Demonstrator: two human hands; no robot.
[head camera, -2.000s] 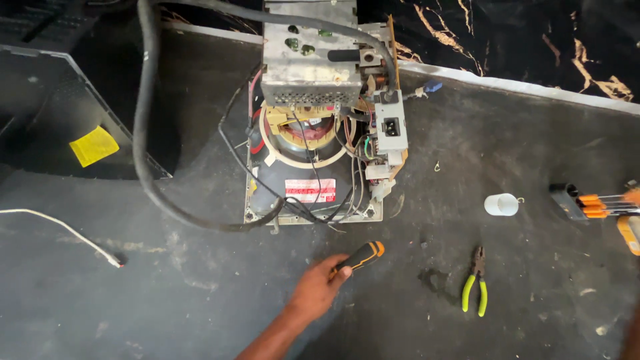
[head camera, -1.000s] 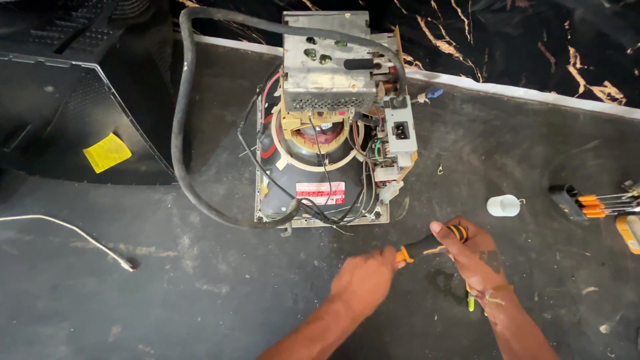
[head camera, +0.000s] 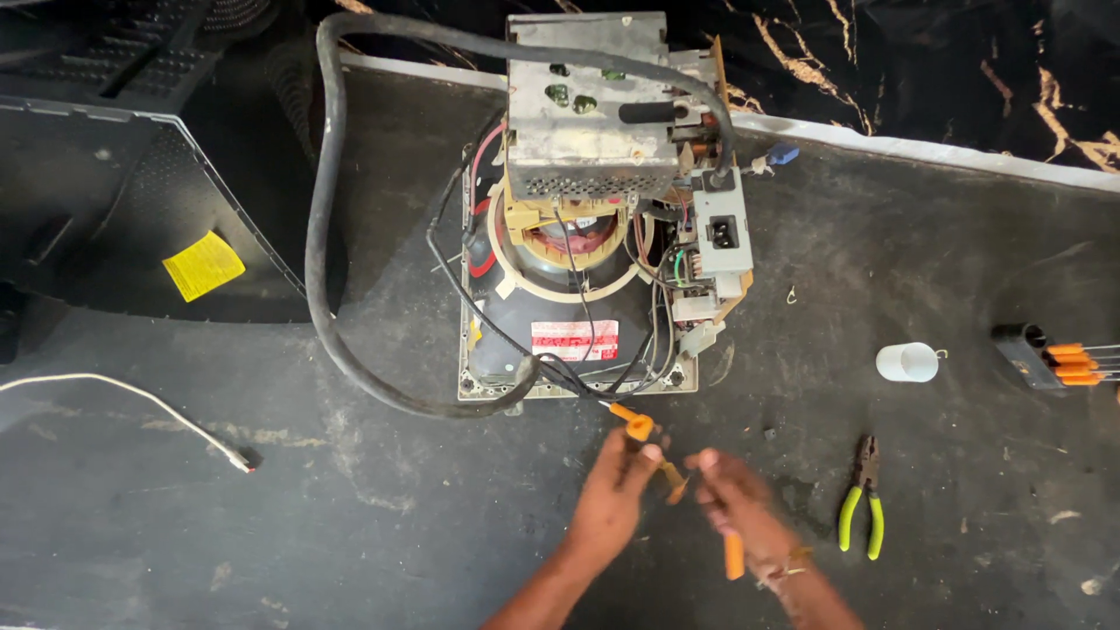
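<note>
My left hand (head camera: 610, 486) grips an orange piece (head camera: 640, 427) with a thin pale tip pointing up-left, just below the opened CRT monitor (head camera: 569, 302). Another orange bit sticks out on that hand's right side. Close by on the right is my right hand (head camera: 744, 507), blurred, its fingers closed around a tool handle whose orange end (head camera: 733, 556) shows under the palm. The tool's exact kind cannot be told. The monitor lies with its tube neck up, a metal shield box (head camera: 591, 105) at its back and a power socket (head camera: 723, 232) at its side.
Pliers with green handles (head camera: 862, 507) lie right of my hands. Beyond are a white cup (head camera: 907, 362) and a black holder (head camera: 1028, 354) beside orange-handled screwdrivers (head camera: 1074, 363). A thick black cable (head camera: 319, 219) loops left of the monitor. Further left are a black plastic housing (head camera: 254, 149) and white cable (head camera: 131, 398).
At first only my left hand held the black-and-orange tool; then both hands were on it. Now the hands are apart, with orange parts at each. The pliers, partly covered a second ago, show fully.
</note>
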